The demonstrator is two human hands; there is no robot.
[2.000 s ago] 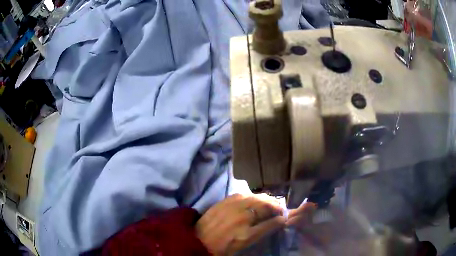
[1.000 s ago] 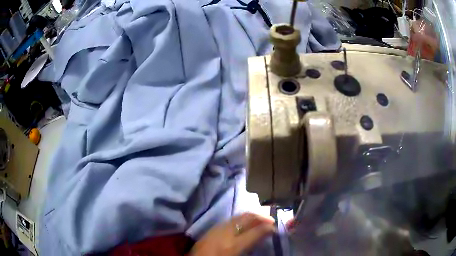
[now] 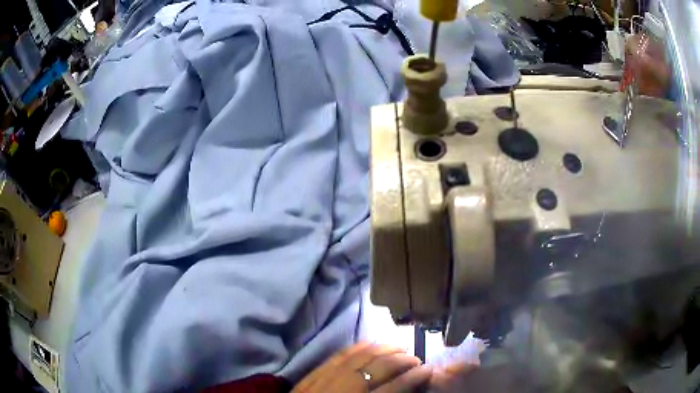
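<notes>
The light blue garment (image 3: 222, 192) lies draped in deep folds left of and behind the cream sewing machine head (image 3: 430, 230). My left hand (image 3: 361, 372), with a ring, is at the bottom edge, cut off by it, beside the brightly lit sewing area below the head. Its fingertips are close to a narrow dark strip (image 3: 420, 344). My right hand (image 3: 457, 374) shows only as blurred fingertips just right of the left hand; the rest is hidden in haze. What either hand grips cannot be made out. The needle is not clear.
A brass-coloured post (image 3: 424, 96) stands on the head, with a yellow-handled tool (image 3: 439, 9) above it. A cream unit (image 3: 29, 253) and a small orange object (image 3: 57, 223) are at left. A dark cord (image 3: 382, 23) lies on the cloth at the back. A clear, hazy sheet covers the right side.
The view has shifted, so the machine head sits lower than two seconds ago and the yellow handle shows. My left hand is lower in the picture. The cloth keeps much the same folds.
</notes>
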